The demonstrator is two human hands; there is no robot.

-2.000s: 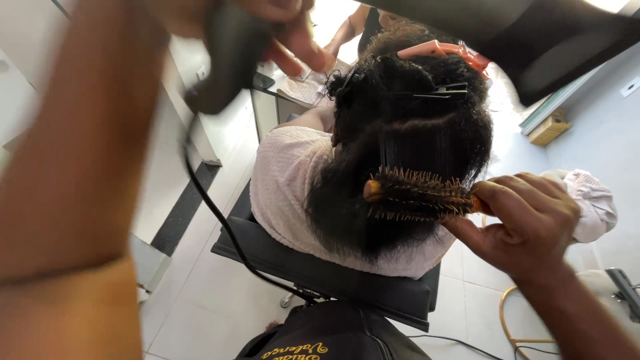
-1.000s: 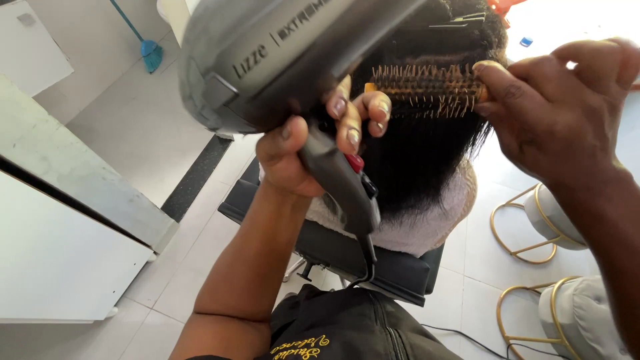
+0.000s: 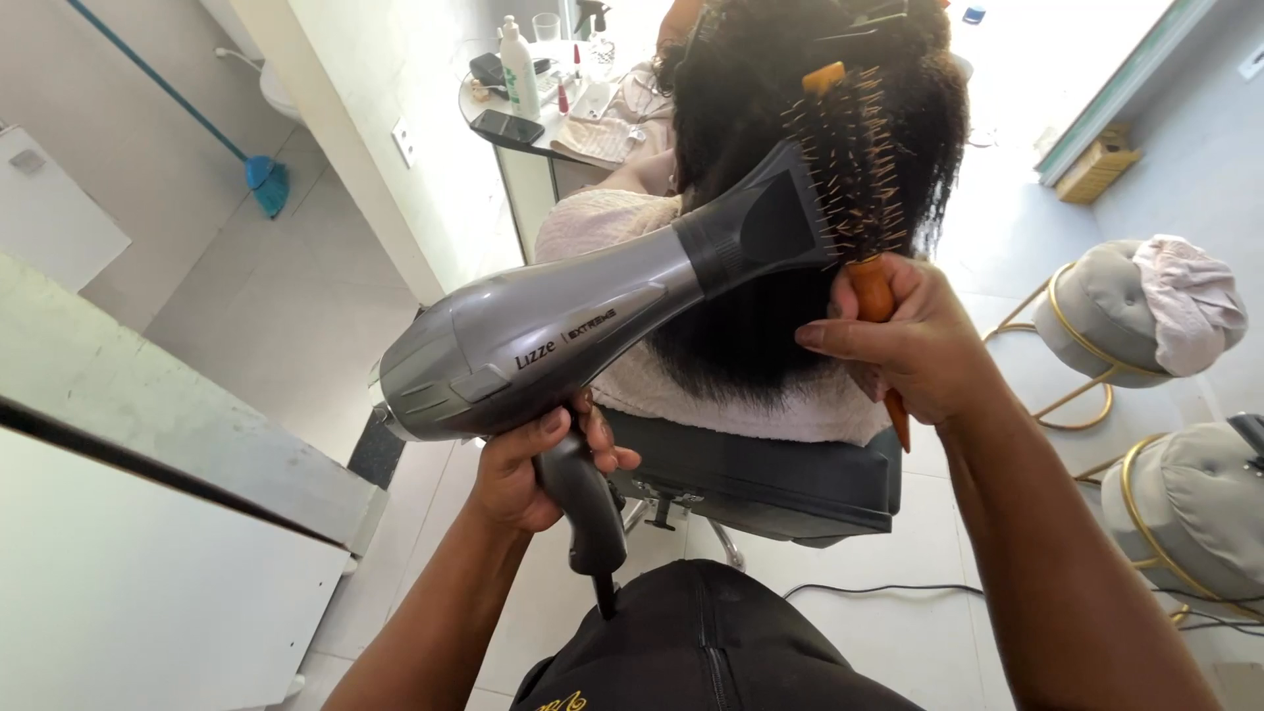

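Note:
My left hand [image 3: 543,459] grips the black handle of a grey Lizze hair dryer [image 3: 553,341]. Its flat black nozzle points up and to the right, right by the bristles of a round brush [image 3: 854,168]. The wooden handle of that brush is in my right hand [image 3: 904,341], and the bristles lie against the dark hair [image 3: 750,326] of a seated person, seen from behind. Metal clips [image 3: 869,25] hold hair at the top of the head. A light towel [image 3: 602,222] covers the person's shoulders.
The person sits in a black chair [image 3: 760,484]. Beyond, a small table [image 3: 479,114] bears a bottle [image 3: 517,69], a phone [image 3: 507,127] and a cloth. Two grey stools [image 3: 1096,306] stand at right, one with a towel [image 3: 1190,306]. A black cable [image 3: 879,590] crosses the floor.
The brush, roughly level in both earlier frames, now stands upright with its handle down. The dryer has come down from the upper part of the view, and its nozzle now shows beside the brush.

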